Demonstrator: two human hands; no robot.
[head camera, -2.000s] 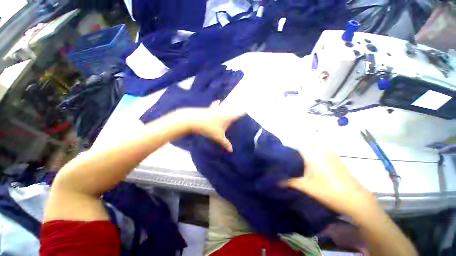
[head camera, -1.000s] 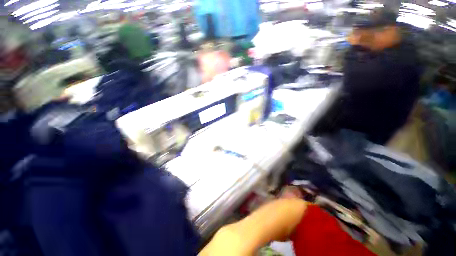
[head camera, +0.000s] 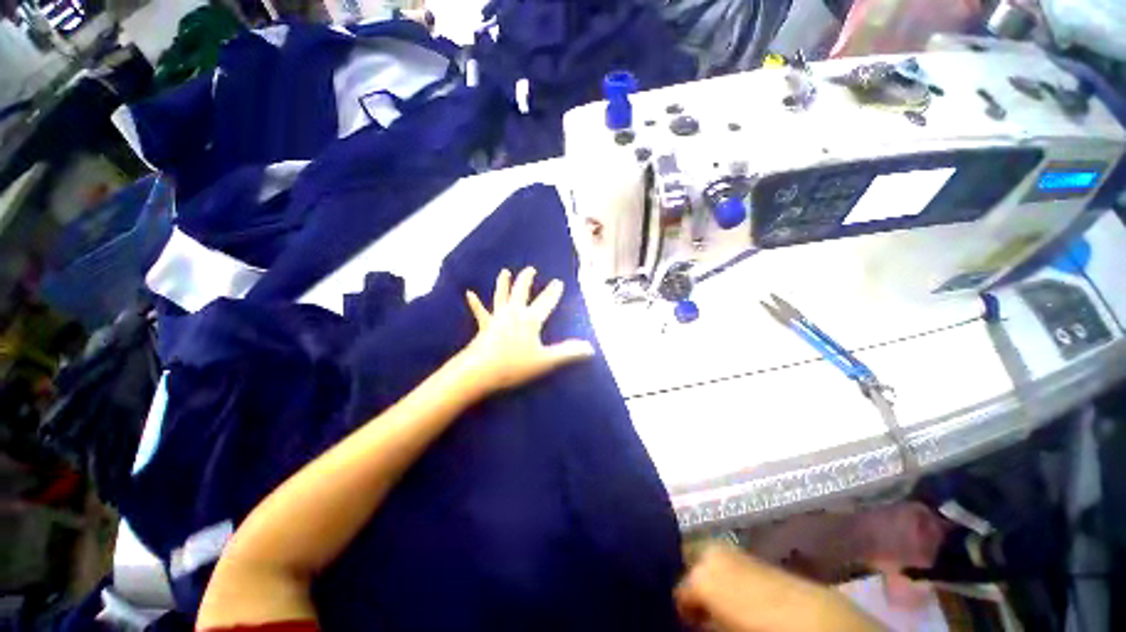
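Observation:
A navy garment piece lies spread over the left part of the table and hangs over its front edge. My left hand lies flat on it with the fingers spread, left of the needle area. My right hand is at the bottom, at the garment's right edge below the table edge; it is blurred and its fingertips are partly hidden, so its grip cannot be made out. The white sewing machine stands right of the garment, whose edge lies close to the needle area.
Blue-handled thread snips lie on the table right of the needle. A measuring tape strip runs along the front edge. More navy and white garments are heaped left and behind. A blue crate shows at the far left.
The view swung right past another person and came back to the machine. The navy piece, bunched between both hands earlier, now lies spread out, with my left hand flat on it.

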